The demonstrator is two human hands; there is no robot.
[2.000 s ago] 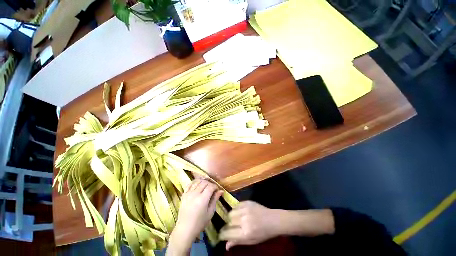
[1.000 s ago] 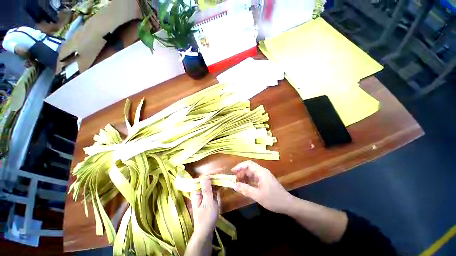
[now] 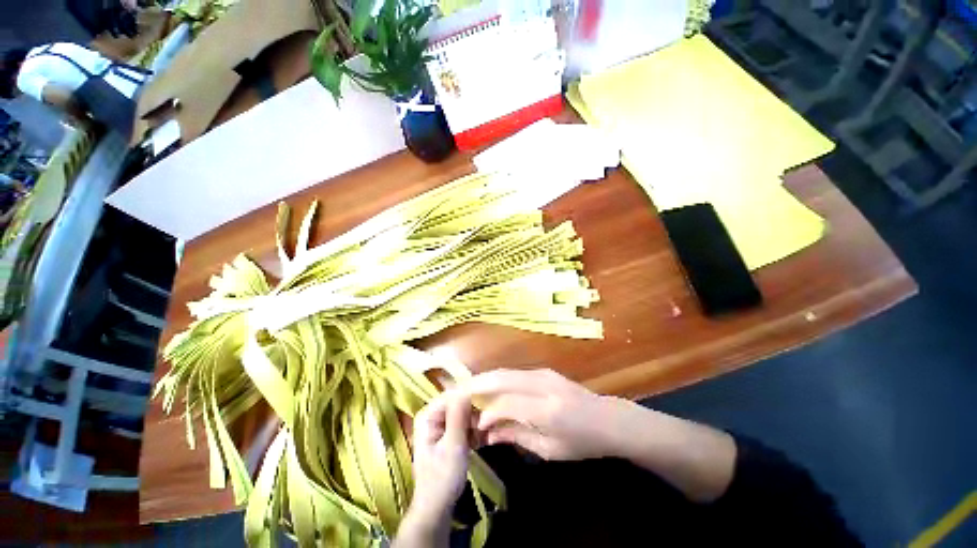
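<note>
A large heap of long, narrow yellow strips lies on the reddish-brown wood-grain desk, with a pale band across its middle. Many strips hang down over the desk's near edge. My left hand is at the near edge, its fingers closed on a strip end. My right hand meets it from the right, fingertips bent at the same strip end. The strip loops up from the heap to my fingers. The pinched tip is mostly hidden by my fingers.
Flat yellow sheets lie on the right, with a black smartphone on their edge. White papers, a desk calendar and a potted plant stand farther back. A long white screen borders the desk. A person is at upper left.
Both hands came up from below the desk edge with a strip. Since a second ago, my right hand has moved left and down to meet my left hand. The view has shifted slightly.
</note>
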